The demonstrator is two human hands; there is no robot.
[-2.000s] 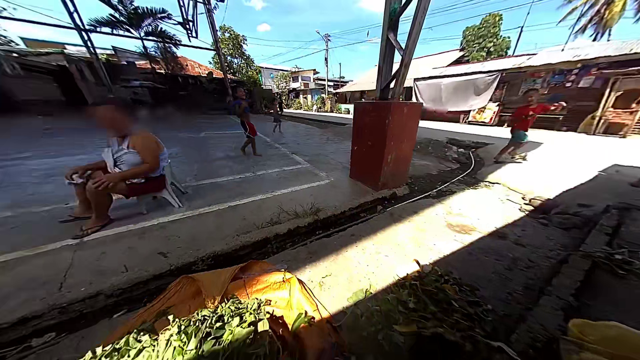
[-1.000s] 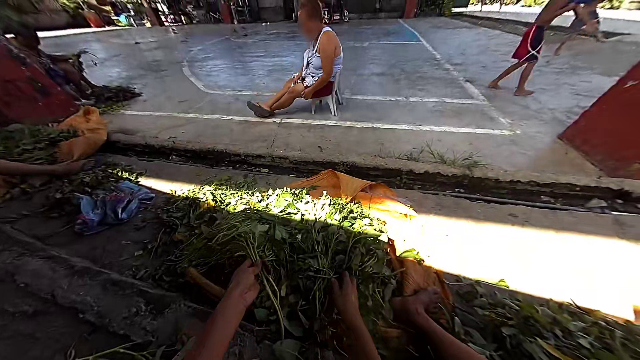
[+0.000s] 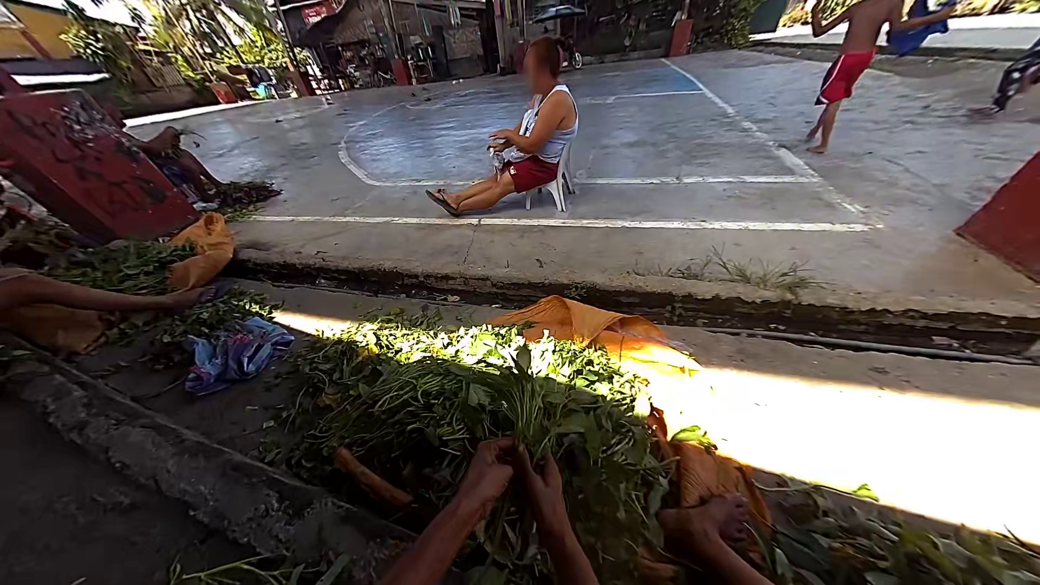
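Note:
At the lower middle, my left hand (image 3: pixel 487 470) and my right hand (image 3: pixel 543 484) meet, closed on the stems of a small bunch of leafy greens (image 3: pixel 525 406). Its leaves point up and away from me. Under and around the hands spreads a large heap of leafy greens (image 3: pixel 390 406), its far part in bright sun. An orange woven sack (image 3: pixel 581 321) lies beneath the heap and shows at its far and right sides. A bare foot (image 3: pixel 715 520) rests on the sack's near right part.
A crumpled blue plastic bag (image 3: pixel 236 353) lies left of the heap, near another person's leg (image 3: pixel 97 292) and more greens. Beyond a narrow gutter (image 3: pixel 390 284), a person (image 3: pixel 544 130) sits on a white plastic chair (image 3: pixel 561 183). More greens (image 3: pixel 910 552) lie at the lower right.
The two hands were apart over the heap one second ago; now they are together on a bunch. The view has swung from the street down to the heap.

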